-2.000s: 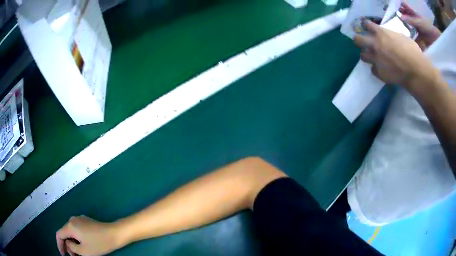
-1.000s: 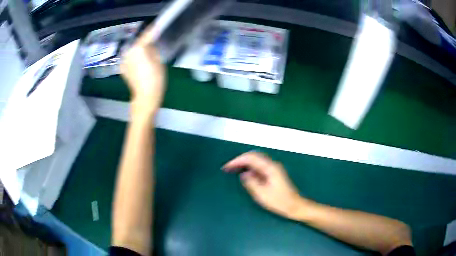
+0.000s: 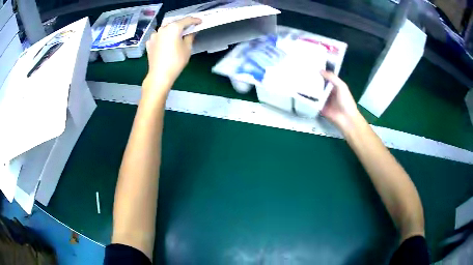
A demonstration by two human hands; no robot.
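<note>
My left hand (image 3: 168, 49) grips the near edge of a white retail box (image 3: 228, 26) at the top centre. The box's open end faces right and towards me, and its inside shows empty. My right hand (image 3: 339, 101) holds the right end of a filled blister tray (image 3: 293, 67), with blue-printed items and white paper on top. The tray is tilted and slightly blurred, just right of the box and apart from its inside. My right fingers are partly hidden by the tray.
Another filled tray (image 3: 124, 31) lies on the green belt at upper left. A white box with a device print (image 3: 39, 98) leans at the left edge. A closed white box (image 3: 397, 67) stands at right. A scuffed white strip (image 3: 223, 111) crosses the worktop. A thin white piece (image 3: 98, 202) lies front left.
The box in my left hand has turned, so its open end now shows. My right hand has moved from the bare worktop up to the tray and taken hold of it.
</note>
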